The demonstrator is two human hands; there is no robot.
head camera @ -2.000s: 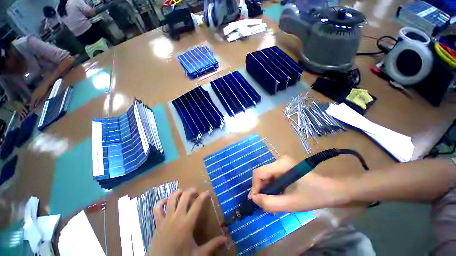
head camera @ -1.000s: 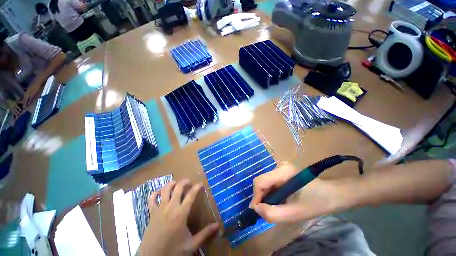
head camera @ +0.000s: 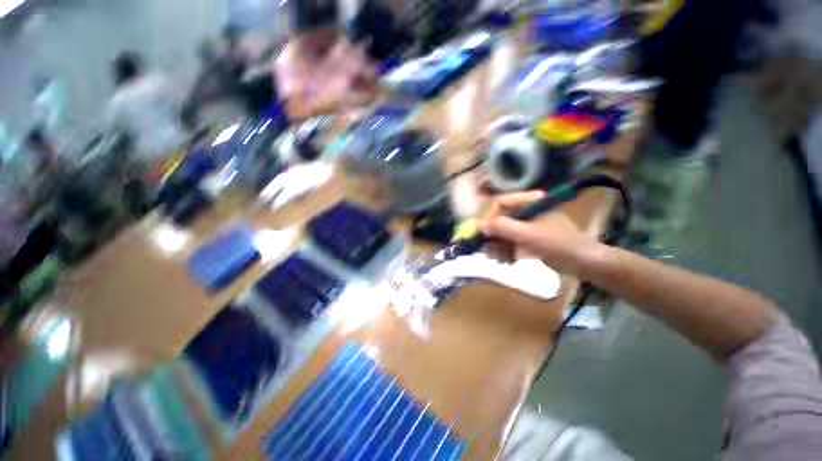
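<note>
The view is strongly blurred. My right hand [head camera: 532, 230] holds the dark, green-banded soldering iron [head camera: 561, 194] near the yellow sponge [head camera: 466, 230]; its tip is too blurred to place exactly. The blue solar cell sheet [head camera: 360, 416] with pale lines lies at the bottom of the view, cut off by the edge, with no hand on it. The silver ribbon heap [head camera: 412, 293] lies below the sponge, smeared by glare. White strips [head camera: 509, 273] lie under and beside my right hand. My left hand is out of the picture.
Dark cell stacks [head camera: 232, 357] stand in a row on a pale sheet, with a smaller blue stack [head camera: 224, 257] beyond. A grey motor housing [head camera: 410, 169], white rings [head camera: 514, 162] and red-yellow loops [head camera: 571, 128] stand behind. Several people, including one in pink [head camera: 320, 72], are at the back.
The view has swung to the right and up. My right hand has moved with the iron from the cell sheet to the sponge area. My left hand has left the picture.
</note>
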